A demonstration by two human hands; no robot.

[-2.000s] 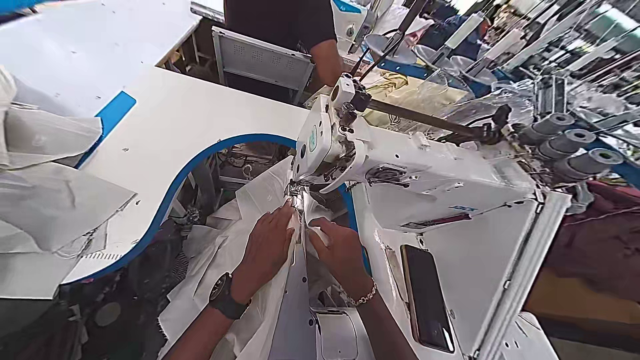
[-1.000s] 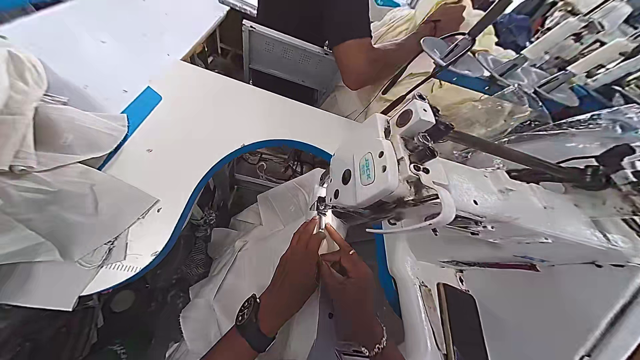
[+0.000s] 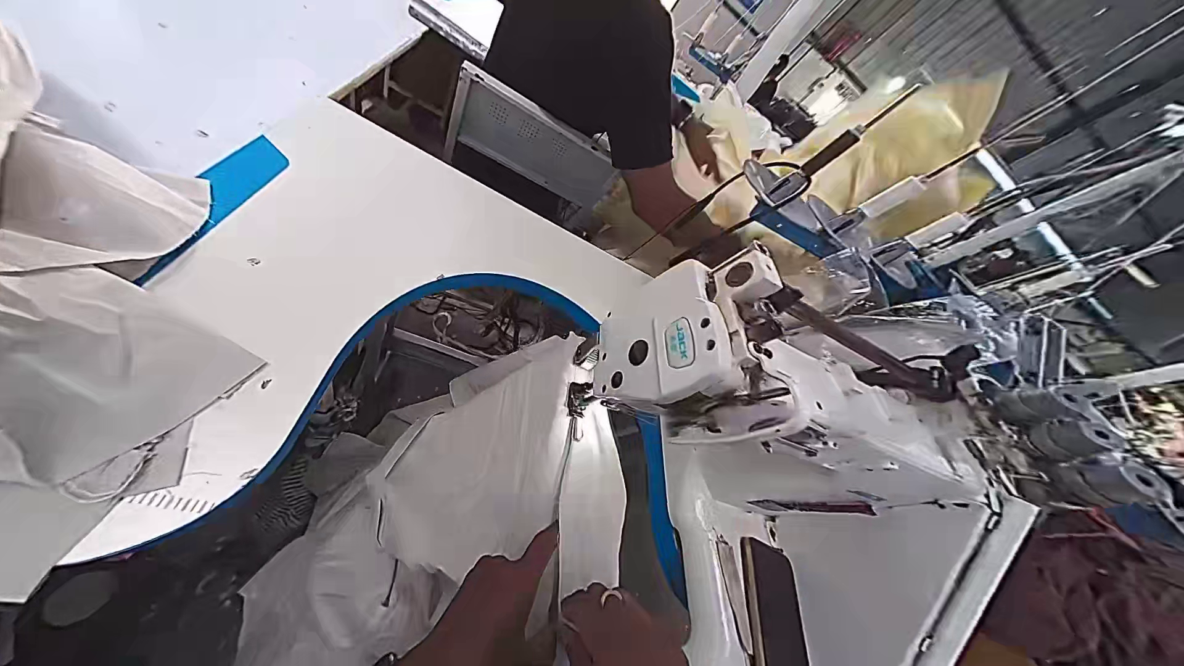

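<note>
A white Jack sewing machine (image 3: 680,342) stands right of centre, its needle area lit. White fabric (image 3: 481,462) runs from under the presser foot toward the bottom edge, with a strip of it (image 3: 592,504) lying to the right of a seam line. At the bottom centre my left hand (image 3: 504,601) rests on the fabric beside the seam; its fingertips are partly hidden. My right hand (image 3: 620,624), with a ring on one finger, has its fingers curled over the lower end of the strip and grips it.
A white table (image 3: 416,203) with a blue-edged curved cutout lies left of the machine, more white fabric (image 3: 102,351) at its far left. A dark phone (image 3: 775,601) lies right of my hands. Behind, a person in a dark shirt (image 3: 587,74) handles yellowish fabric. Thread cones (image 3: 1101,444) stand at right.
Both my hands have moved back from the needle area toward the bottom of the view, and more fabric shows between them and the presser foot. The view has shifted.
</note>
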